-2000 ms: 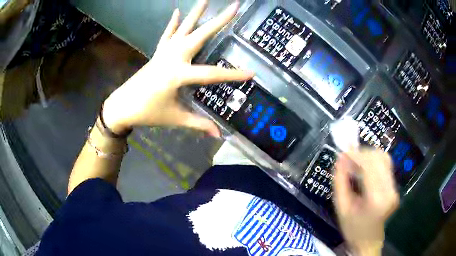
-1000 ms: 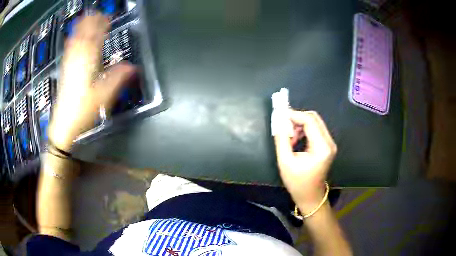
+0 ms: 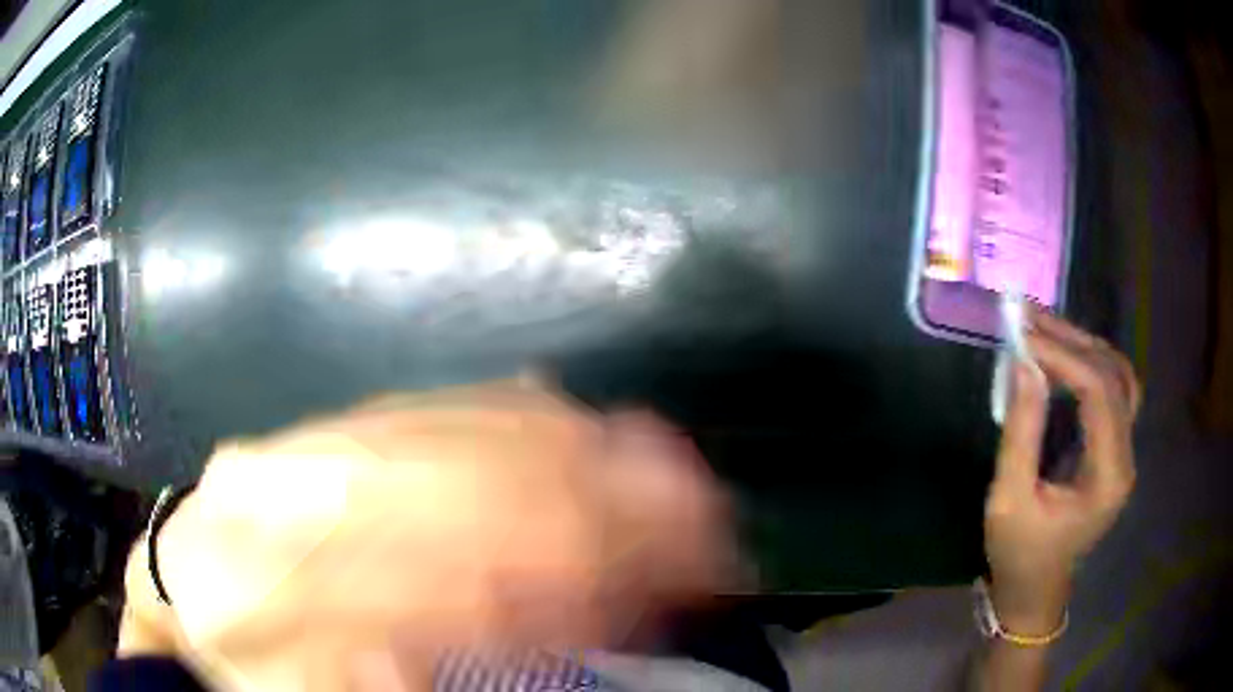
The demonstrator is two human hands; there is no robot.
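Observation:
My right hand (image 3: 1061, 446) pinches a small white wiping cloth (image 3: 1007, 358) between thumb and fingers, at the lower edge of the smartphone (image 3: 1021, 162). The smartphone lies at the right of the bench with a pink-lit screen; whether cloth or fingers touch it I cannot tell. My left hand (image 3: 446, 527) is large and blurred at the lower middle, close to the camera. Its fingers are too blurred to show whether they are apart or hold anything.
A clear plastic tray (image 3: 125, 257) with several keypad phones (image 3: 81, 331) in two rows lies at the far left. The dark green bench mat (image 3: 446, 122) reflects bright light. The bench's front edge runs below my hands.
My left hand has come off the tray and moved right, towards my body. My right hand has moved right with the cloth to the smartphone. The view has shifted right, away from the tray.

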